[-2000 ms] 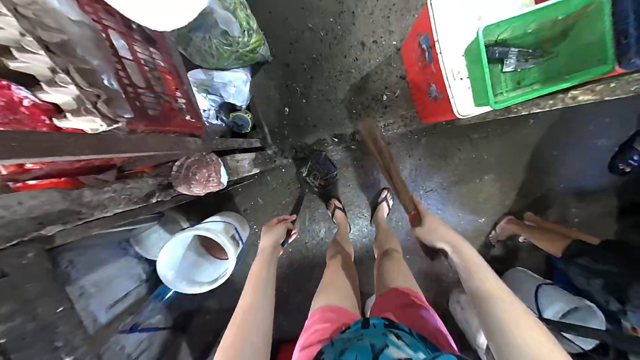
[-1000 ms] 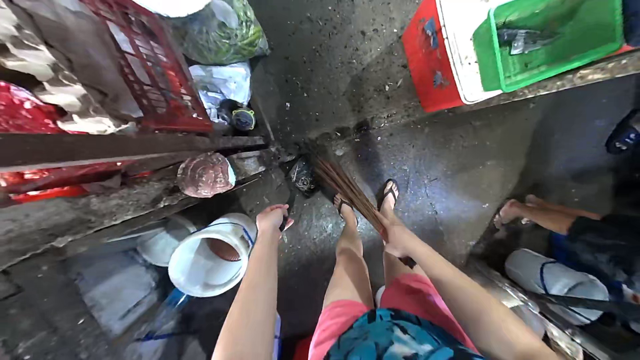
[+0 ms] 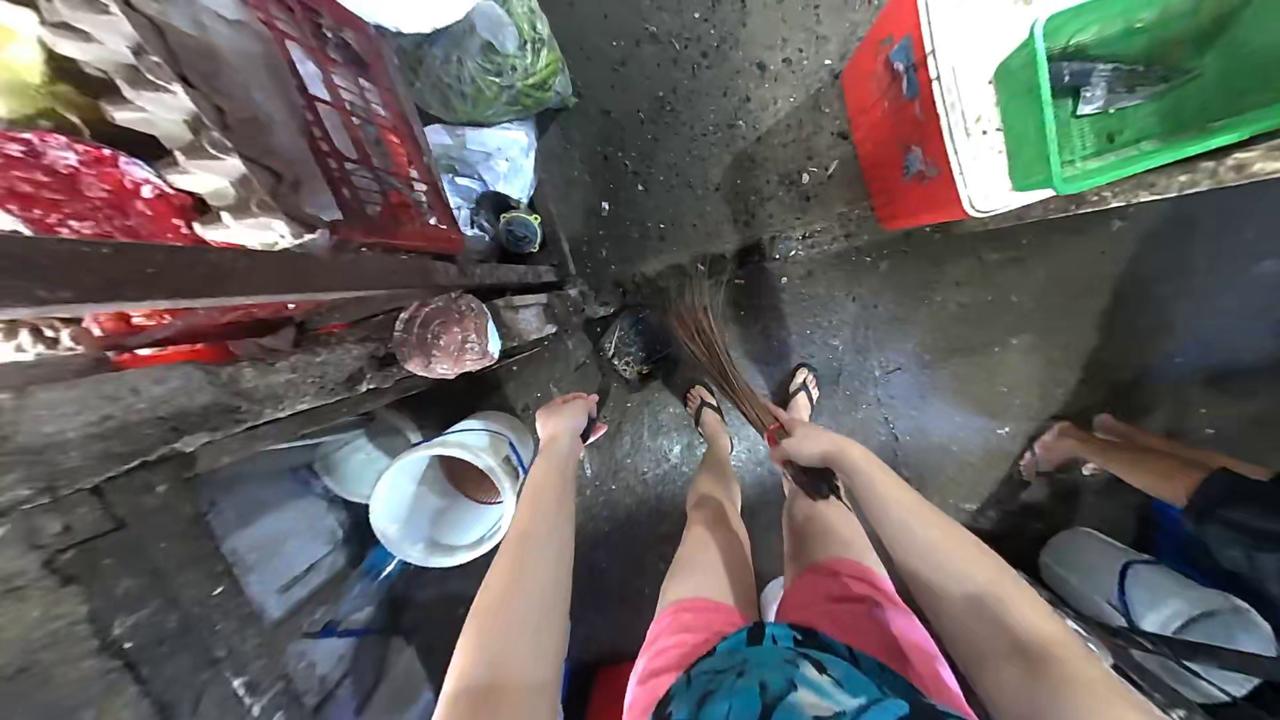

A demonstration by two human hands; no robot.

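My right hand (image 3: 806, 444) is closed around the bound end of a stick broom (image 3: 718, 350), whose thin bristles fan out on the wet concrete floor in front of my feet. Closed around a dark handle is my left hand (image 3: 568, 418), to the left of my legs; most of that handle is hidden. Beyond it, a dark dustpan-like container (image 3: 634, 345) rests on the floor just left of the bristle tips. What it holds cannot be made out.
White buckets (image 3: 440, 500) stand at lower left, below a concrete ledge (image 3: 300, 400) with a red crate (image 3: 370, 130) and bagged greens (image 3: 490, 70) beyond. A red cooler (image 3: 900, 120) and green basket (image 3: 1045, 110) are upper right. Another person's legs (image 3: 1130, 450) are at right.
The broom's bristles have swung left, from in front of my right foot to beside the dark container. My right hand has come in closer to my legs.
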